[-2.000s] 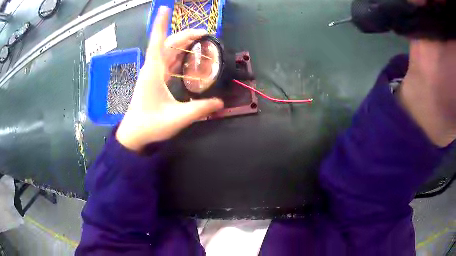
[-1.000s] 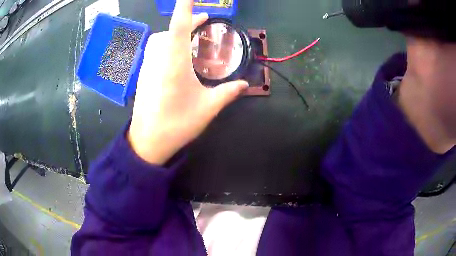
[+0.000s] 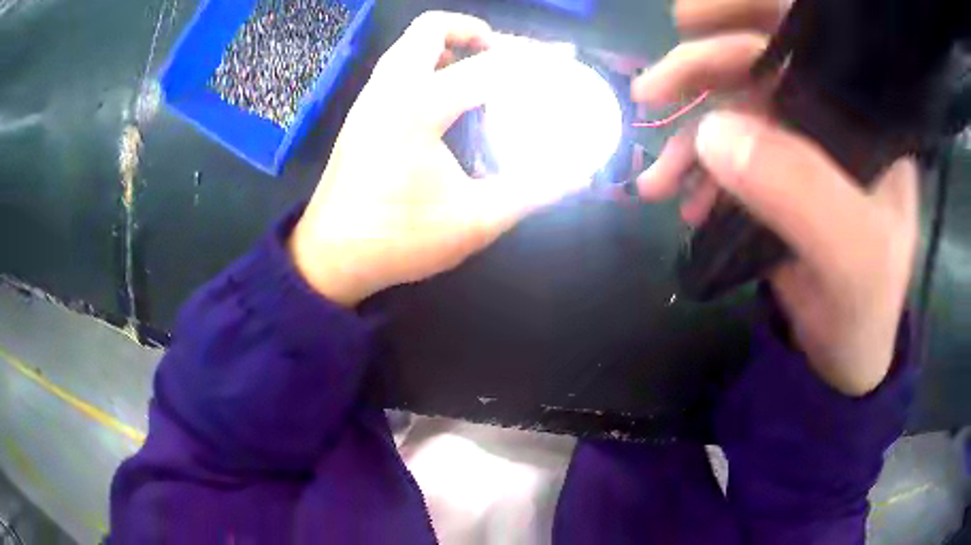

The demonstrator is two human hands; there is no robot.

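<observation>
The round unit [image 3: 554, 122] glares white, so its face details are hidden. My left hand [image 3: 399, 176] holds it by its left and lower rim. A red wire [image 3: 671, 113] sticks out from its right side. The reddish-brown fixture [image 3: 623, 70] shows partly behind and beside the unit. My right hand [image 3: 804, 202] is at the right, holding the black electric screwdriver [image 3: 745, 250], whose nose points down and left. The thumb and fingertips of that hand are near the unit's right edge and the wire; whether they touch is blurred.
A blue bin of small grey screws [image 3: 279, 64] stands at the upper left on the dark-green bench [image 3: 532, 341]. The edge of a second blue bin [image 3: 564, 4] shows at the top. Grey floor with a yellow line lies beyond the bench's near edge at lower left.
My right hand has come left and down to the unit, and the screwdriver has tilted downward. The unit's face has turned to white glare. The bins sit higher in the view.
</observation>
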